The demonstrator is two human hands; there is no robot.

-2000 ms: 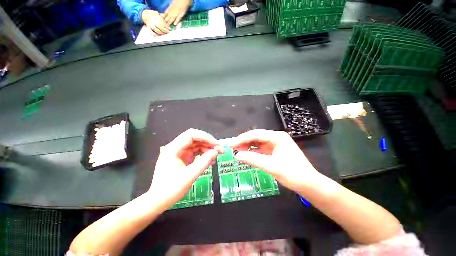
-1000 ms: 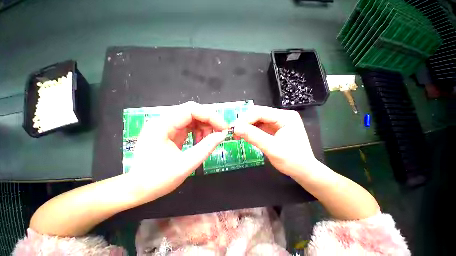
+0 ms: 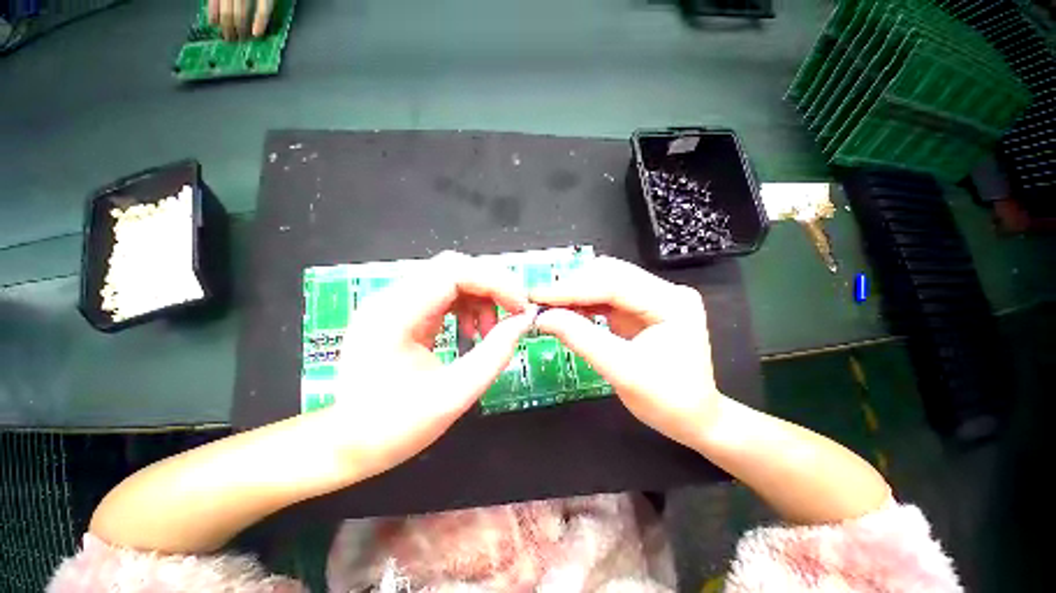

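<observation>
Two green circuit board panels lie side by side on a black mat, the left one (image 3: pixel 324 304) partly under my left hand, the right one (image 3: pixel 544 376) partly under both hands. My left hand (image 3: pixel 434 348) and my right hand (image 3: pixel 631 348) meet fingertip to fingertip above the right panel. A tiny dark component (image 3: pixel 540 313) shows at the right fingertips, with a tiny pale piece at the left fingertips. The fingers hide most of both pieces.
A black bin of white pieces (image 3: pixel 151 257) stands left; a black bin of dark components (image 3: pixel 691 214) stands right. Beyond are a blue cap (image 3: pixel 860 287), a ribbed black rack (image 3: pixel 932 301) and standing green panels (image 3: pixel 915 93). Another person's hand (image 3: pixel 241 16) touches a panel (image 3: pixel 232 52) at top left.
The view has tilted down since the first frame. Another person's hand and a green panel have come into view at top left. My hands stay together at the fingertips.
</observation>
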